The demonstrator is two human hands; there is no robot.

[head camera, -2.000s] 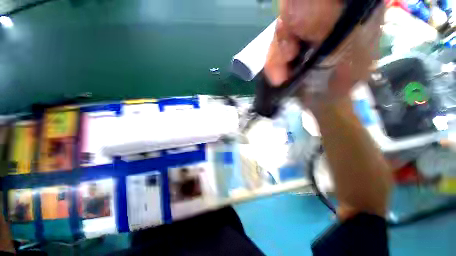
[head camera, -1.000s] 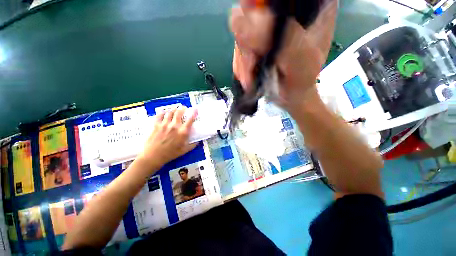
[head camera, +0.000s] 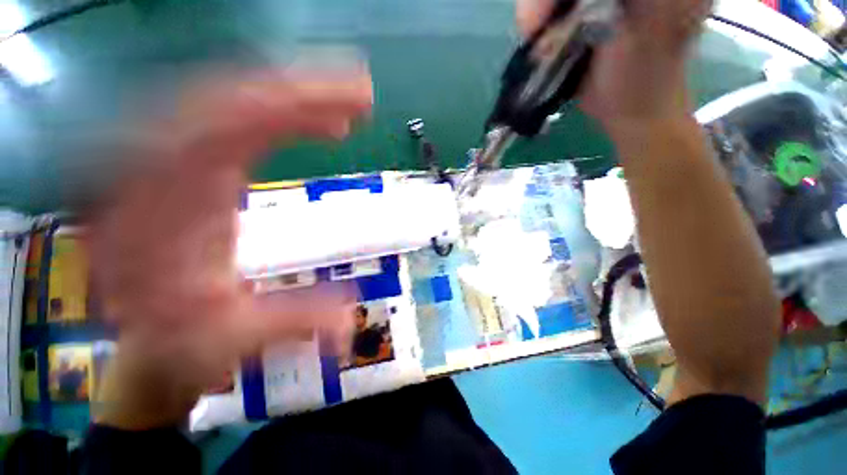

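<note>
A white appliance housing (head camera: pixel 348 223) lies lengthwise on the picture-covered work mat (head camera: pixel 376 376). A short black power lead (head camera: pixel 427 153) comes from its right end and reaches onto the green belt. My left hand (head camera: pixel 214 213) is blurred, raised above the housing's left part and hides it; its fingers are apart and it holds nothing. My right hand (head camera: pixel 641 65) grips the black electric screwdriver (head camera: pixel 543 88), whose upper part is cut off by the top edge. Its silver nose is tilted down left, near the housing's right end; contact cannot be told.
The dark green conveyor belt (head camera: pixel 418 56) runs behind the bench. A worn pad (head camera: pixel 492 325) lies right of the pictures. The screw feeder (head camera: pixel 780 176) with a green ring stands at right. A black cable (head camera: pixel 608 325) hangs by the bench's right end, above a blue floor.
My left hand has lifted off the housing, with its fingers spread. My right hand and the screwdriver appear further right in the view.
</note>
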